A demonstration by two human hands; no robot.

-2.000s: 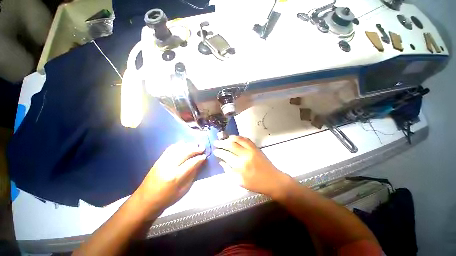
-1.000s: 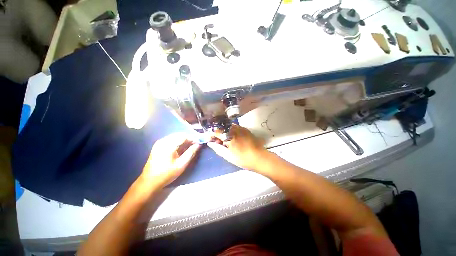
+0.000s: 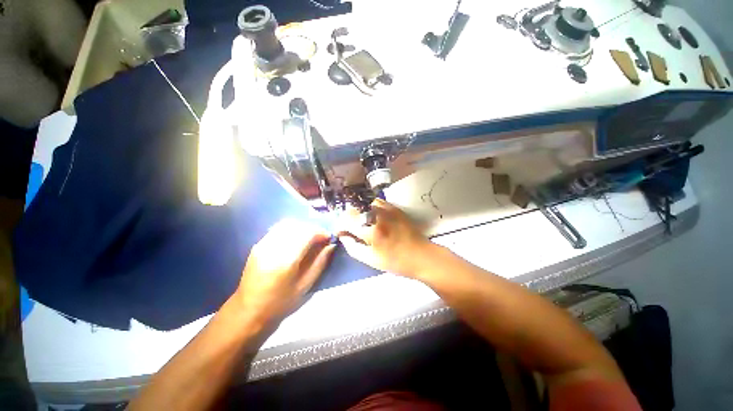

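Observation:
Navy cloth lies left of the sewing machine's needle area and runs under my hands, bright blue near the lamp. My left hand pinches the cloth edge between thumb and fingers just in front of the needle area. My right hand is beside it on the right, its fingertips on the cloth and close to the presser foot. The thumbs nearly meet. Glare hides the exact needle and presser foot contact.
A glowing lamp stands left of the machine head. The white machine arm spans the back. A slim metal tool and small brown pieces lie right. Dark clutter sits at the right end. A cream tray is back left.
Over the last two seconds my right hand has shifted its fingers up towards the presser foot. Since one second ago, my left fingertips have drawn slightly back from the needle area. The cloth lies nearly the same.

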